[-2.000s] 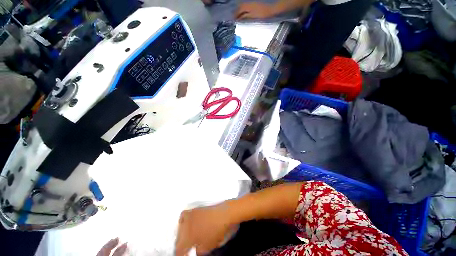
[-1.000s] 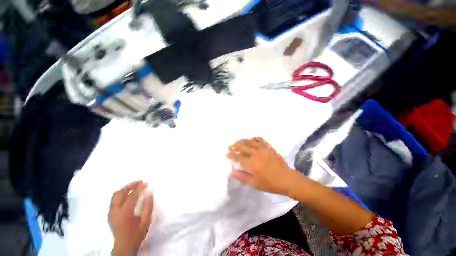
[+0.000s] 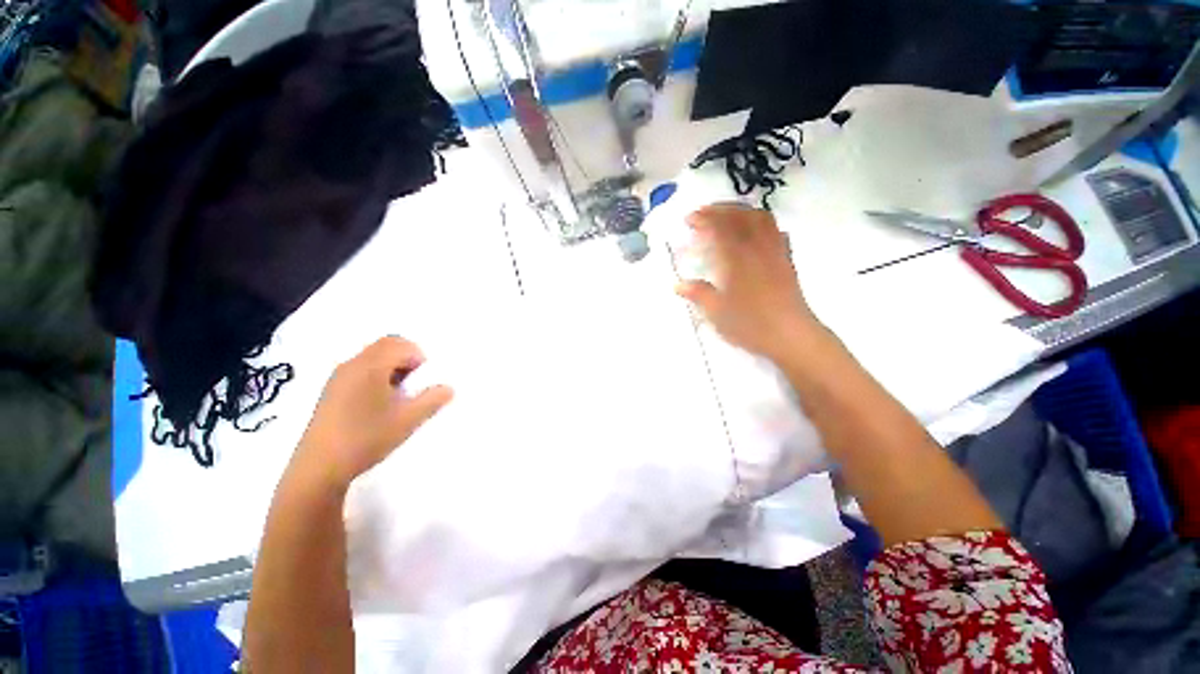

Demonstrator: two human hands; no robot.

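A large white fabric piece (image 3: 566,395) covers the table front and hangs over the lap. A thin seam line runs down it right of centre. My left hand (image 3: 369,415) lies on its left part, thumb and forefinger apart. My right hand (image 3: 750,279) is just right of the presser foot area (image 3: 619,217), with white cloth between thumb and fingers; the grip is partly hidden. The needle tip is too small to make out. A small blue part (image 3: 662,195) shows beside it.
A black fabric pile (image 3: 263,184) with curly threads lies left. A black strip (image 3: 842,59) hangs on the machine; black threads (image 3: 763,161) lie below. Red-handled scissors (image 3: 1026,257) lie right. A blue crate (image 3: 1119,428) with grey garments (image 3: 1026,474) stands lower right.
The view has swung left and closer to the needle area. My right hand has moved up beside the presser foot. My left hand has moved up onto the cloth. The black pile shows more fully.
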